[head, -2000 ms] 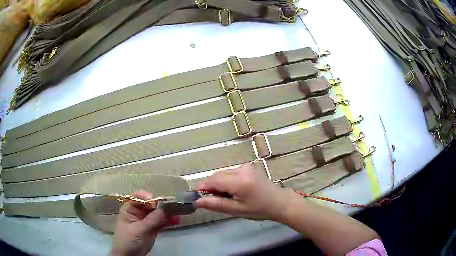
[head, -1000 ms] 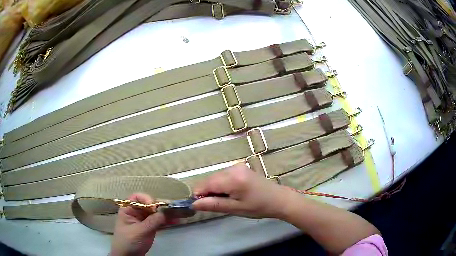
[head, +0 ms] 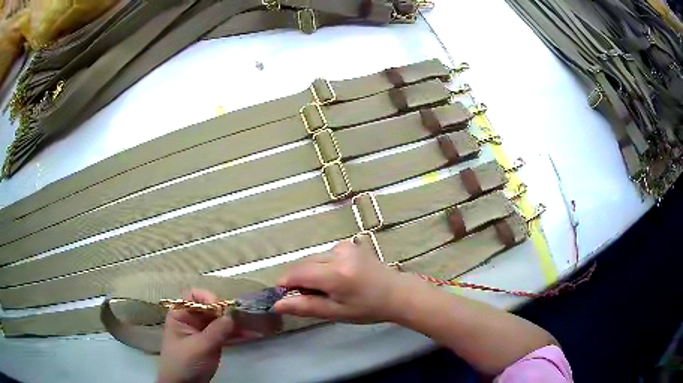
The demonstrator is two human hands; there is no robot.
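Several khaki webbing straps (head: 247,179) lie side by side, with gold slide adjusters (head: 326,146), dark brown bands (head: 448,147) and gold snap hooks (head: 490,140) toward their right ends. My left hand (head: 196,336) holds the end of the nearest strap by its gold hook (head: 198,304); this strap is looped back over itself. My right hand (head: 348,288) grips the dark thread snips (head: 258,299), their blades at the strap end beside the hook. The exact blade contact is blurred. A red cord (head: 479,287) trails right from under my right wrist.
A strap pile (head: 150,45) lies at the back left, and a looser strap heap (head: 636,82) at the right table edge. Yellow tape (head: 541,258) is stuck to the white tabletop (head: 299,56). A thin pointed tool (head: 563,187) lies at right. Yellow material (head: 64,19) shows at top left.
The whole view has shifted, so the straps and piles sit slightly further left. Both hands keep their holds at the strap end, with only small movements of the snips.
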